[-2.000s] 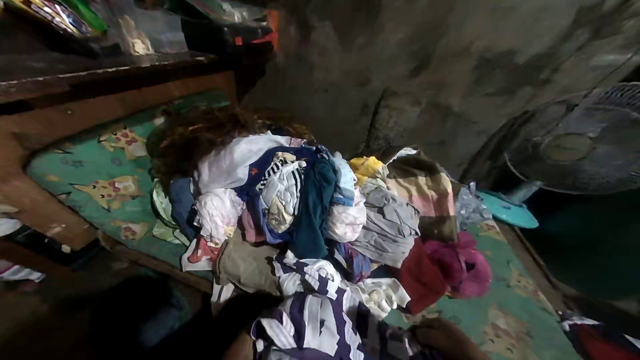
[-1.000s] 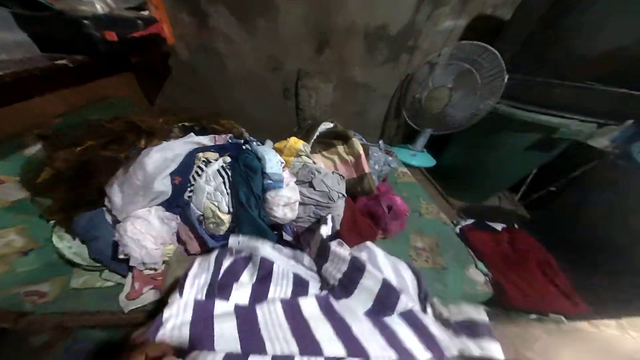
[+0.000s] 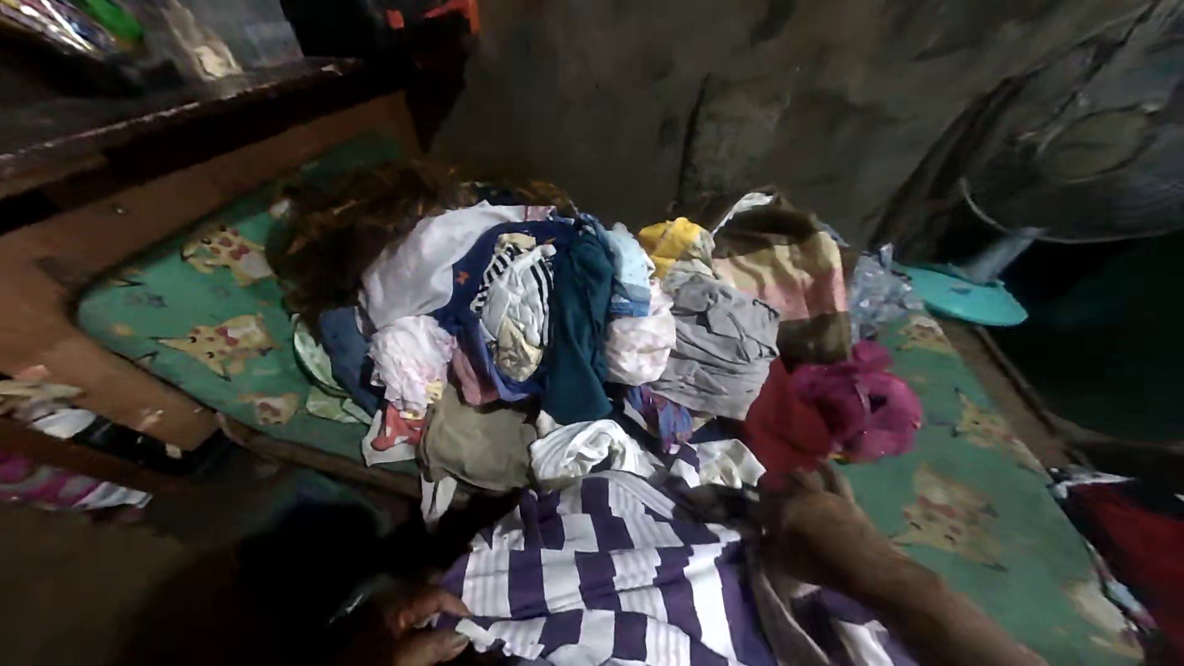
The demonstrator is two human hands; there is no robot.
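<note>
A purple-and-white striped garment [image 3: 638, 573] spreads across the lower middle, in front of a heap of clothes. My left hand [image 3: 430, 620] pinches its lower left edge between thumb and fingers. At the garment's upper right side, my right hand [image 3: 809, 509] is closed on the cloth, its fingers partly hidden in shadow. Just beyond lie a white cloth [image 3: 592, 450], an olive-brown cloth [image 3: 476, 439] and a grey garment [image 3: 721, 338]. A dark teal cloth [image 3: 581, 324] hangs over the heap's middle. Red cloth [image 3: 786, 421] and a magenta item [image 3: 865, 402] lie beyond my right hand.
The heap rests on a green patterned mattress [image 3: 953, 499]. A wooden table [image 3: 185, 102] bearing items stands at the left. An electric fan [image 3: 1091, 157] with a turquoise base stands at the right, near a concrete wall [image 3: 601, 111]. Dark red cloth [image 3: 1128, 546] lies at the lower right.
The striped garment was bunched two seconds ago, then spread wide across the front; now it hangs between both hands, narrower than a second ago. The view swung right and back.
</note>
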